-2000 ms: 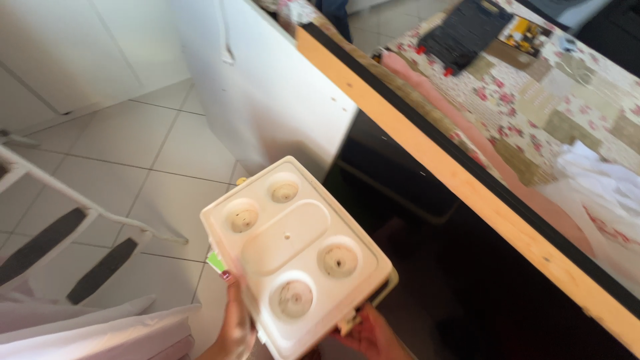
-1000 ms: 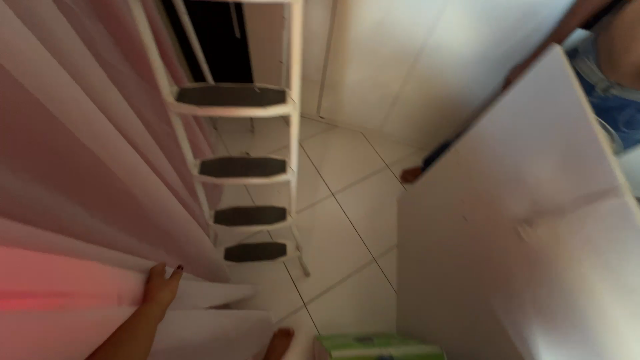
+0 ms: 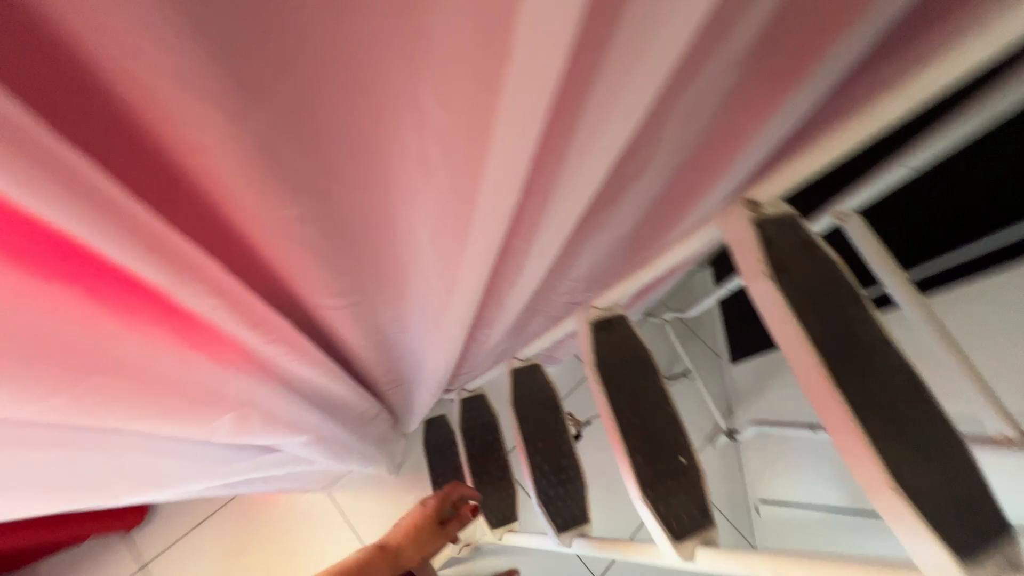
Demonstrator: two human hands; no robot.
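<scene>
My left hand point(image 3: 440, 524) reaches in from the bottom edge, fingers loosely bent and nothing seen between them. It overlaps the lower end of the smallest dark steps of a white metal stepladder point(image 3: 644, 424); contact cannot be told. To its left and above hang the folds of a pink and white curtain point(image 3: 384, 200). My right hand cannot be made out. A small skin-coloured tip shows at the bottom edge, right of my left hand, and whether it is a finger or a toe cannot be told.
Several dark-topped steps rise toward the right, along the curtain's edge. White floor tiles point(image 3: 264, 520) show below the curtain, with a red cloth-like thing point(image 3: 72, 532) at the lower left. White panels and a black area stand behind the ladder.
The view has swung left to the curtain and ladder. The cream tray with round hollows, held in both hands two seconds ago, is out of view; my left hand is now free of it.
</scene>
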